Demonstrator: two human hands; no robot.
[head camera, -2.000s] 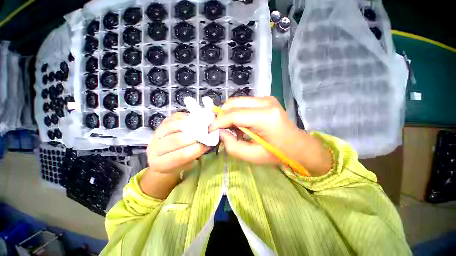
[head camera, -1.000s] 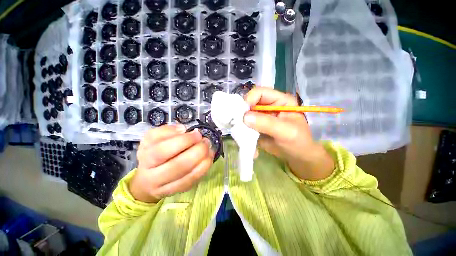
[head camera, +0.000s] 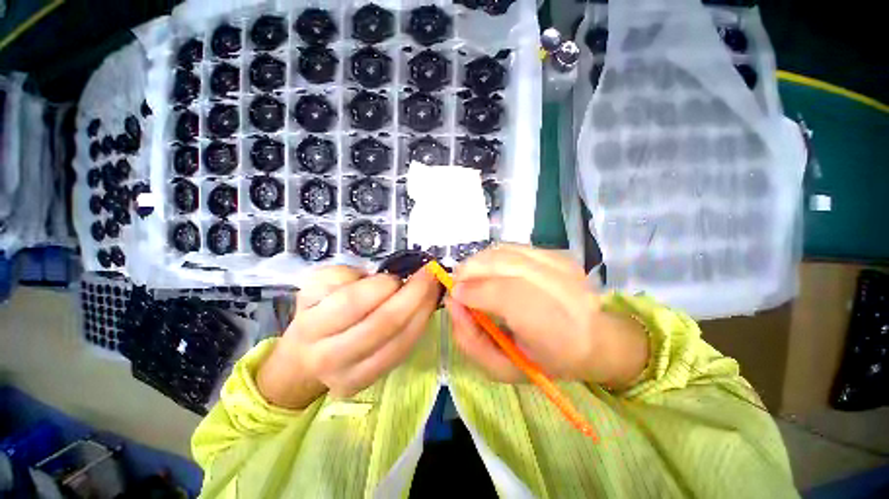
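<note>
My left hand (head camera: 356, 326) holds a round black moulded part (head camera: 405, 263) by its edge, low in front of my chest; the fingers hide much of it. My right hand (head camera: 536, 312) grips an orange-yellow pencil-like tool (head camera: 521, 361). The tool's upper tip is at the black part, and its other end slants down to the right. A white wiping cloth (head camera: 446, 205) lies flat over cells at the lower right of the blister tray (head camera: 520, 195). The tray holds rows of round black parts, one per cell.
A tray under a white interleaf sheet (head camera: 692, 224) lies on the right. Loose black parts lie on a white sheet (head camera: 88, 107) at left. Shiny black trays or parts (head camera: 180, 341) are at lower left. Two silver-capped items (head camera: 560, 49) stand by the tray's upper right. A brown box (head camera: 751, 356) is below right.
The cloth has left my right hand and lies on the tray. The tool has swung from level to slanting, its tip now at the black part. Both hands are closer together.
</note>
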